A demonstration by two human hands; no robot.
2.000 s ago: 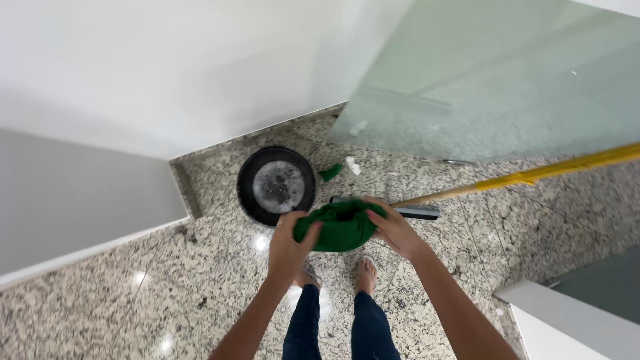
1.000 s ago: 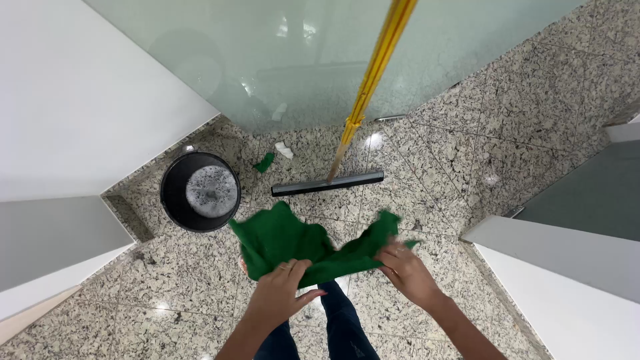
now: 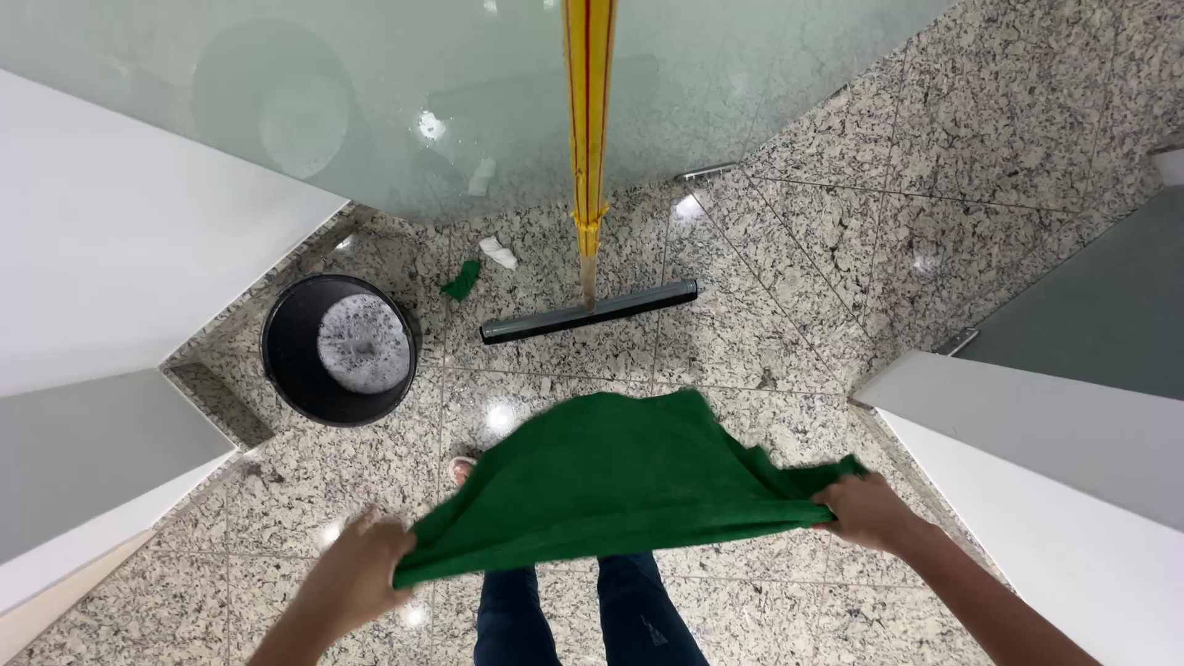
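A green cloth (image 3: 610, 476) is stretched out above the floor in front of my legs. My left hand (image 3: 365, 564) grips its left end and my right hand (image 3: 865, 509) grips its right end. Beyond the cloth, a floor squeegee (image 3: 589, 313) rests on the granite floor, its handle wrapped in yellow plastic (image 3: 589, 111) and rising toward the top of the view. A black bucket (image 3: 301, 370) holding foamy liquid (image 3: 365, 342) stands at the left. Between bucket and squeegee lie a small green cloth piece (image 3: 462, 280) and a crumpled white piece (image 3: 498, 252).
A frosted glass panel (image 3: 388, 102) spans the far side, with a metal fitting (image 3: 706, 172) at its lower edge. White walls (image 3: 129, 240) stand at the left, and a white wall edge (image 3: 1027, 462) with darker glass (image 3: 1101, 287) is at the right.
The green cloth was bunched between my hands and is now spread wide, my hands farther apart. The view has swung, so the squeegee handle now points to the top of the picture.
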